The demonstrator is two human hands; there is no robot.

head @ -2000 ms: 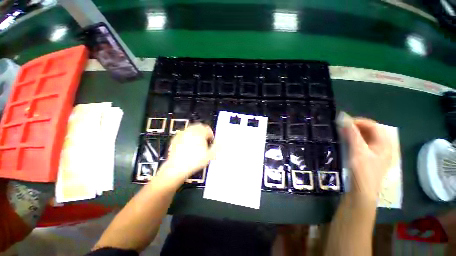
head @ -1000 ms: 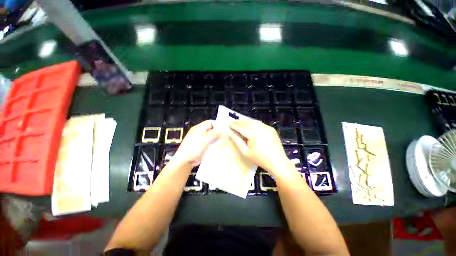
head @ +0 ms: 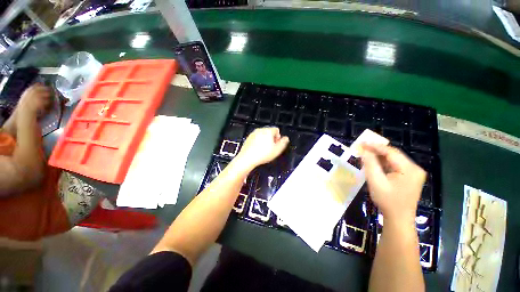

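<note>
The black blister tray (head: 425, 122) lies in front of me. A white release liner sheet (head: 299, 197) with a few black pads (head: 325, 164) lies tilted over it. My right hand (head: 396, 179) pinches a white sheet (head: 372, 137) at the upper right of the liner; a blurred tan patch shows below it. Whether this is a separate sheet I cannot tell. My left hand (head: 262, 147) is curled over the tray, left of the liner, fingertips hidden. Cream square outlines (head: 230, 148) show in some left and front pockets, partly under glare.
An orange-red divided tray (head: 111, 120) and an adhesive sheet stack (head: 157, 165) lie left. A smartphone (head: 199, 73) stands against a metal post. Waste strips on a pale sheet (head: 480, 239) lie right. A clear tub (head: 78, 71) and another person's arm (head: 25, 125) show far left.
The view has turned left. Both hands were together on the liner; they are now apart, left hand off it. More black pads show, and a further white sheet edge appears at my right hand.
</note>
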